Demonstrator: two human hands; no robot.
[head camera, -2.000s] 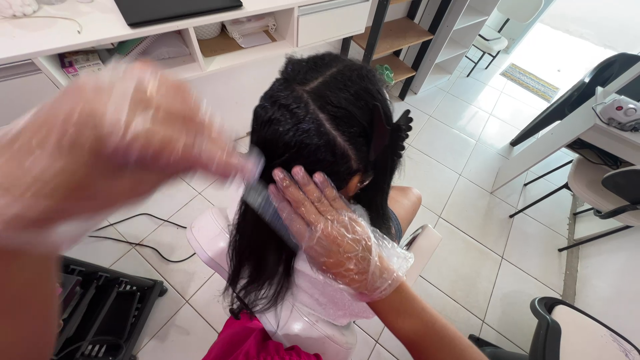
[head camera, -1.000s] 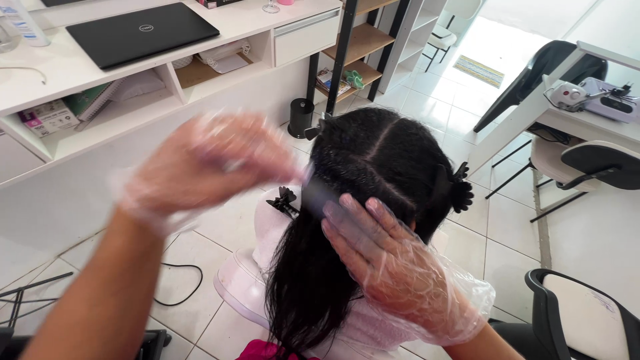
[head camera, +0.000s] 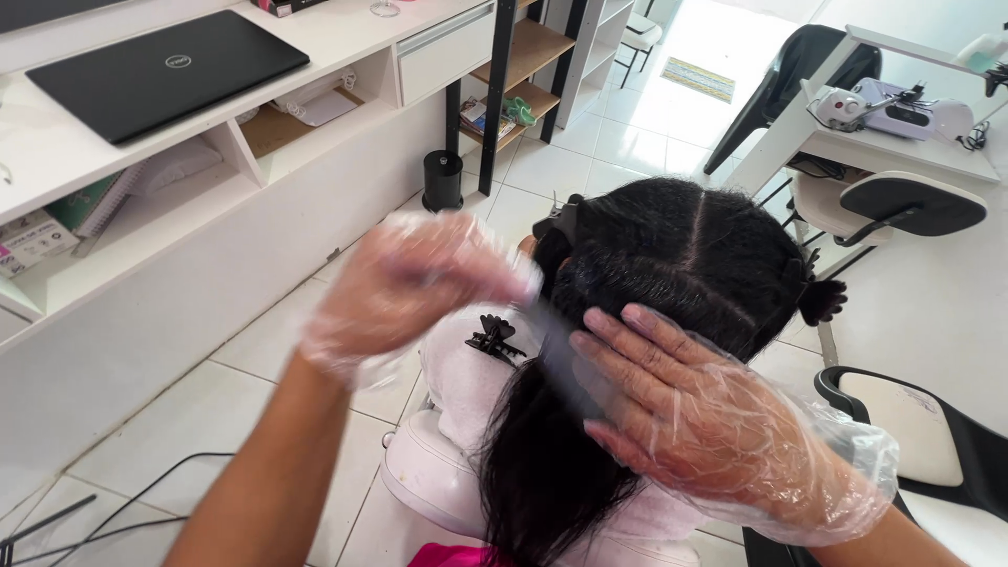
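Observation:
My left hand (head camera: 425, 283), in a clear plastic glove, is shut on one end of a motion-blurred dark comb (head camera: 571, 362). The comb lies against the black hair (head camera: 543, 457) at the back of a seated person's head. My right hand (head camera: 685, 402), gloved alike, rests with extended fingers against the hair beside the comb; whether it pinches any hair I cannot tell. Parting lines divide the hair on top. A black claw clip (head camera: 496, 339) sits on the white towel (head camera: 457, 378) over the shoulder; other dark clips hold hair at both sides of the head.
At the left stands a white counter (head camera: 354, 47) bearing a black laptop (head camera: 169, 71). A black bin (head camera: 442, 181) is by a shelf rack (head camera: 535, 59). A white table (head camera: 945, 157) with devices and a black-and-cream chair (head camera: 902, 425) are at the right. Cables (head camera: 150, 480) lie on the floor.
The view has shifted considerably. My left hand and the comb stay close to the back of the head in every frame. The claw clip on the shoulder towel now shows more clearly.

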